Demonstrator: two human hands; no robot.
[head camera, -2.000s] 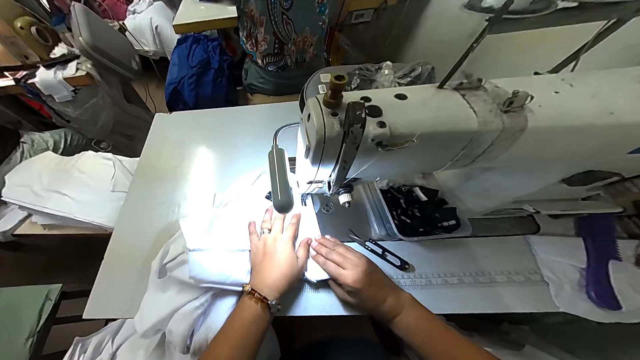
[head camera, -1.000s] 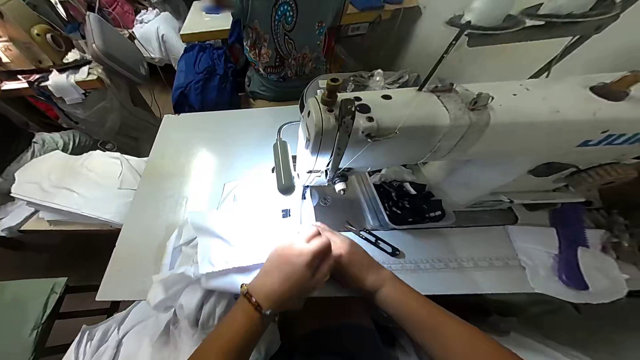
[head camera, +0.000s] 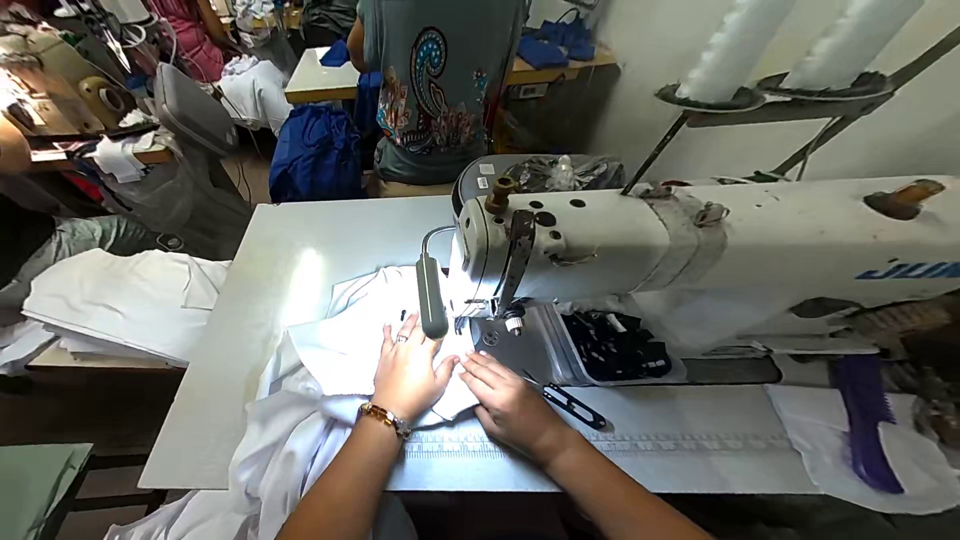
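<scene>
My left hand (head camera: 409, 375), with a ring and a bracelet, lies flat with fingers spread on white fabric (head camera: 337, 352) left of the needle area of a Juki sewing machine (head camera: 585, 240). Beside it, the fingertips of my right hand (head camera: 510, 397) rest on the fabric's right edge, just in front of the presser foot. A small lamp (head camera: 431, 296) lights the cloth and hides part of it. Black thread snips (head camera: 574, 406) lie on the table right of my right hand. The fabric hangs in folds over the front edge of the table.
A clear tray (head camera: 570, 360) of dark small pieces sits beside the machine bed. Farther right, a purple comb-like tool (head camera: 862, 427) lies on white cloth. Stacked white fabric (head camera: 127, 300) is at the left. A person (head camera: 442, 90) is beyond the table (head camera: 232, 360); thread cones (head camera: 739, 52) stand at upper right.
My hands were close together at the fabric's edge one second ago; now they are apart, the left one flat on the cloth. The view has shifted.
</scene>
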